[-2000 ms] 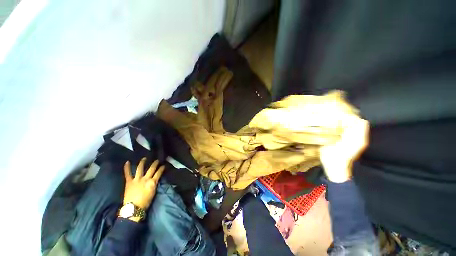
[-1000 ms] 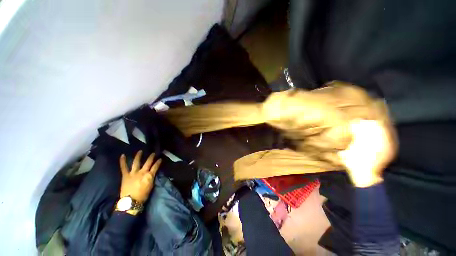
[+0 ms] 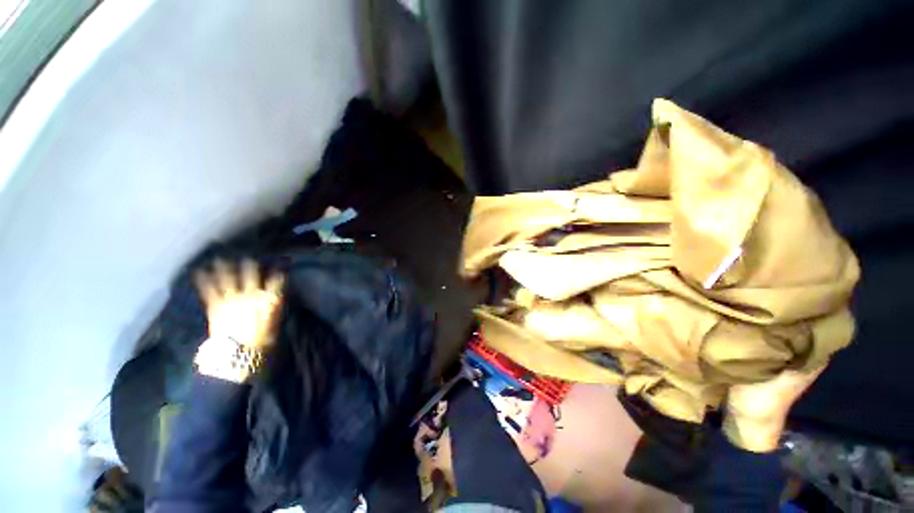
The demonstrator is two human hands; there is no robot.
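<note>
A crumpled bundle of tan-brown cloth (image 3: 692,261) fills the right middle of the view, in front of black hanging cloth. My right hand (image 3: 767,406) grips it from below at its lower right; the fingers are mostly hidden by the folds. My left hand (image 3: 241,301), with a watch at the wrist, is at the left, slightly blurred, fingers spread over a dark puffy garment (image 3: 341,331). It holds nothing that I can see.
A large white surface (image 3: 200,120) curves along the left. Black cloth (image 3: 561,80) hangs at the upper right. A dark heap (image 3: 386,190) with pale scraps (image 3: 329,224) lies in the middle. A red plastic basket (image 3: 546,385) and the pinkish floor (image 3: 591,431) show below.
The tan-brown cloth has been lifted off the dark heap and gathered at the right in my right hand. My left hand has moved slightly up and left.
</note>
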